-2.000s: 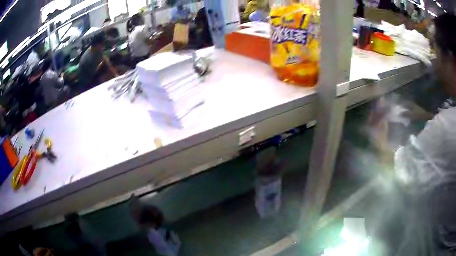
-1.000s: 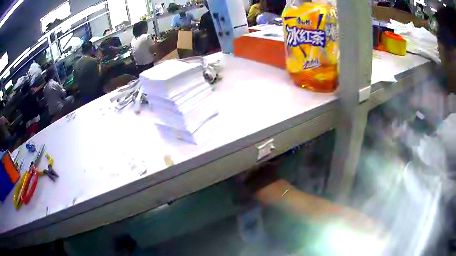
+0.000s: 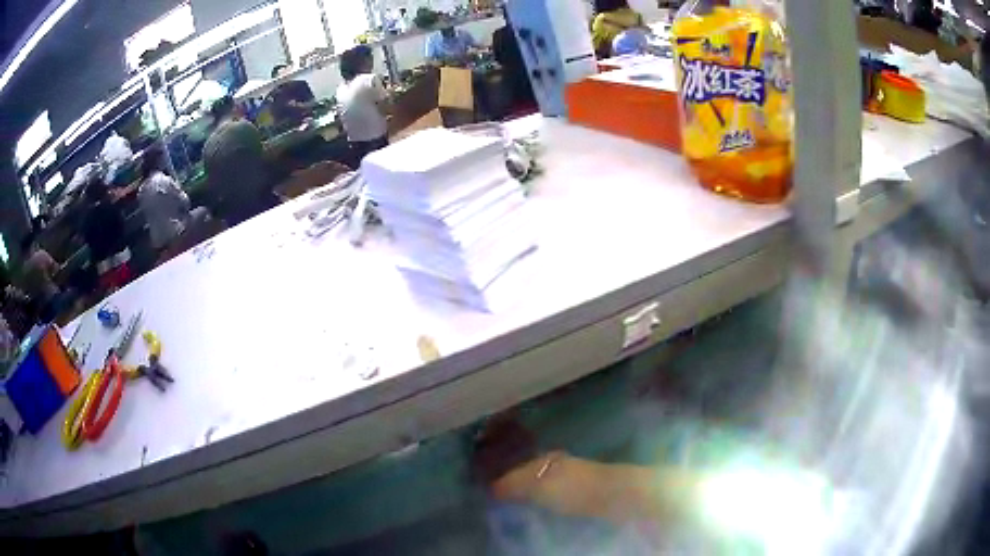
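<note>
Neither of my hands can be made out. On the green belt (image 3: 358, 510) below the shelf, a bare forearm (image 3: 608, 489) reaches in from the right, from the neighbouring worker's side. Its hand is at a blurred dark thing (image 3: 505, 445) above a pale, blurred shape. What it grips is unclear. Dark tops (image 3: 244, 543) show at the bottom edge. On the white shelf (image 3: 282, 326) stands an uneven stack of white leaflets (image 3: 445, 206), with grey-white cables (image 3: 342, 212) behind its left side.
Red and yellow scissors (image 3: 103, 402), side cutters (image 3: 154, 364) and a blue and orange box (image 3: 43, 375) lie at shelf left. An iced tea bottle (image 3: 733, 109), orange-red carton (image 3: 624, 106) and grey post (image 3: 825, 119) stand right. Glare and blur cover the lower right. People work behind.
The view has swung left, so the shelf things sit further right. The bare forearm has come in over the belt from the right; the carton seen earlier by the post is now blurred or hidden.
</note>
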